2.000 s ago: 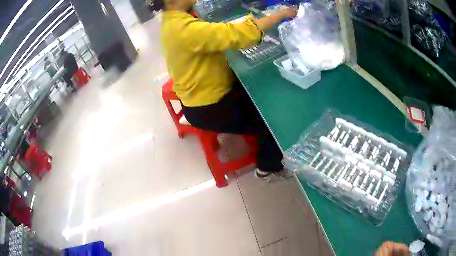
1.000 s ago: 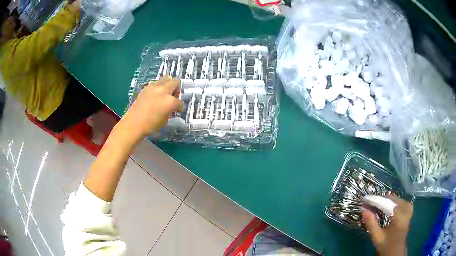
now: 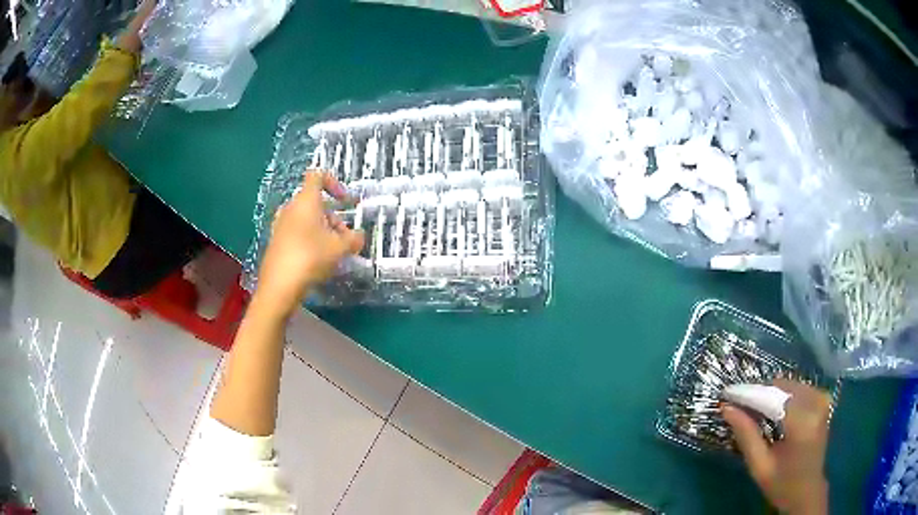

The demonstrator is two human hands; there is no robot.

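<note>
My left hand point(image 3: 305, 239) is over the left end of the clear blister tray point(image 3: 533, 287). Its fingers are apart near the pieces; whether it touches one is unclear. The tray holds two rows of assembled pieces point(image 3: 438, 136), metal middles with white ends. My right hand point(image 3: 790, 443) is over the clear rod box point(image 3: 672, 427) and holds a white tapered piece point(image 3: 757, 399) whose tip points left. Loose metal rods point(image 3: 720, 367) fill the box. My right fingertips reach down to the rods.
An open bag of white caps point(image 3: 695, 181) lies behind the rod box, with a bag of slim sticks point(image 3: 868, 292) at its right. A blue tray point(image 3: 901, 453) is at the right edge. A co-worker in a yellow top point(image 3: 75, 171) sits at the left beside a small clear box point(image 3: 216, 86).
Two seconds ago the view showed the floor and co-worker. Since one second ago, my left fingers have spread over the tray's left end. My right hand stays at the rod box with the white tapered piece.
</note>
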